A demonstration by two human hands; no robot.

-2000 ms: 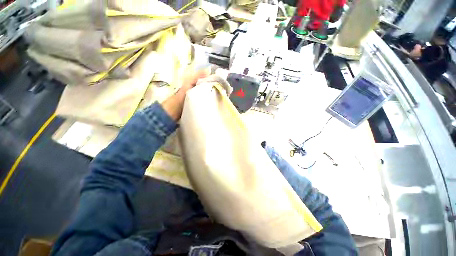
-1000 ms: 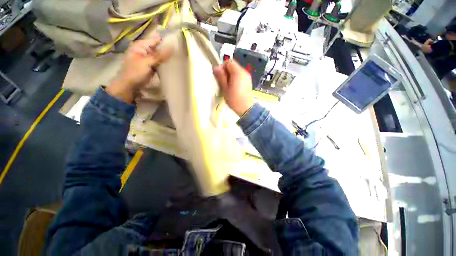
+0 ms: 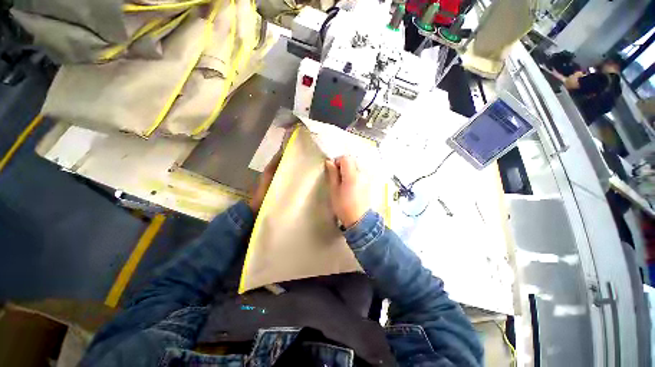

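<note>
A beige bag panel [image 3: 298, 222] with yellow tape down its left edge lies flat before me, from my lap up to the sewing machine head [image 3: 335, 97]. My right hand [image 3: 348, 188] is on its upper right part, fingers curled and pinching the fabric. My left hand [image 3: 263, 183] is at its left edge, mostly hidden behind the panel; its fingers do not show. The panel's top end touches the area just below the dark grey machine head with a red triangle.
A heap of beige pieces [image 3: 126, 93] with yellow edges lies left. A dark base plate [image 3: 230, 136] is beside the machine. A tablet [image 3: 494, 132], snips [image 3: 403, 189] and a cable are on the right. Green thread cones [image 3: 429, 16] stand behind. A cardboard box [image 3: 32, 337] is lower left.
The panel was bunched and swung between my hands; now it is spread flatter, its yellow edge at the left. My left hand has moved from the heap to behind the panel, and the dark plate is uncovered.
</note>
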